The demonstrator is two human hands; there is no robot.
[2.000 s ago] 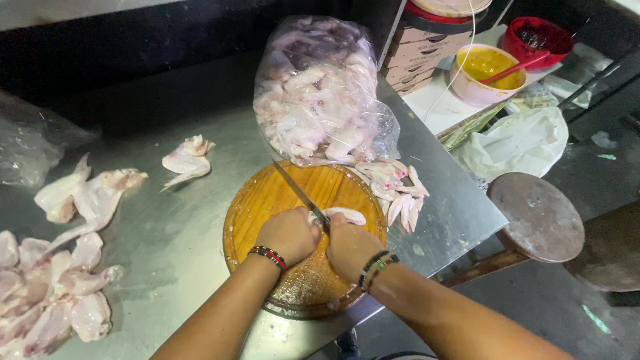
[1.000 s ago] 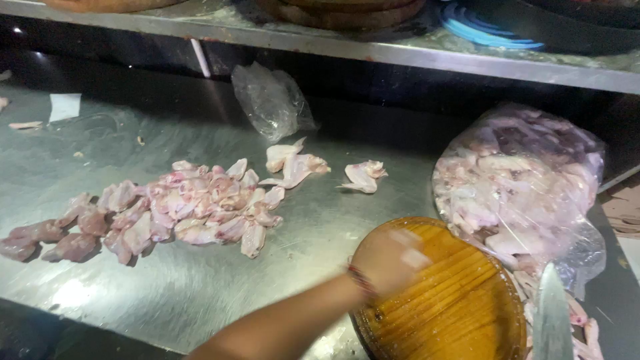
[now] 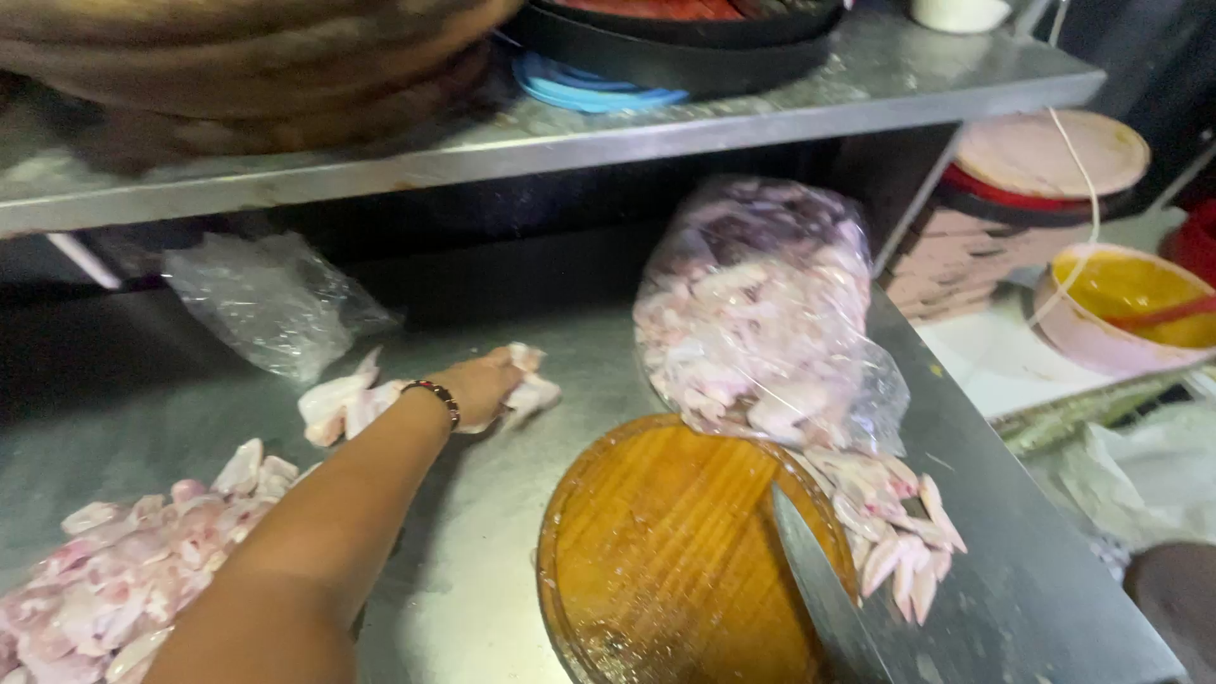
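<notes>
My left hand (image 3: 483, 385) reaches across the steel table, its fingers at a raw chicken wing (image 3: 529, 388); the fingertips are partly hidden, so its grip cannot be told. Other chicken wings (image 3: 332, 407) lie behind my wrist. At the lower left is a pile of cut chicken pieces (image 3: 142, 570). A kitchen knife (image 3: 819, 579) slants over the right side of the round wooden cutting board (image 3: 665, 532); its handle is out of view, as is my right hand. Cut wing tips (image 3: 907, 560) lie right of the board, before a clear plastic bag of chicken (image 3: 760, 313).
A steel shelf (image 3: 570, 147) crosses above the table, bearing wooden boards (image 3: 228, 76), a black pan (image 3: 674, 43) and blue lids (image 3: 579, 87). An empty-looking plastic bag (image 3: 271, 304) lies beneath it. At right stands a tub of yellow sauce (image 3: 1121, 313).
My left hand has moved from over the cutting board to the wing on the table. Two seconds ago both hands were at the board with the knife. The view has swung about.
</notes>
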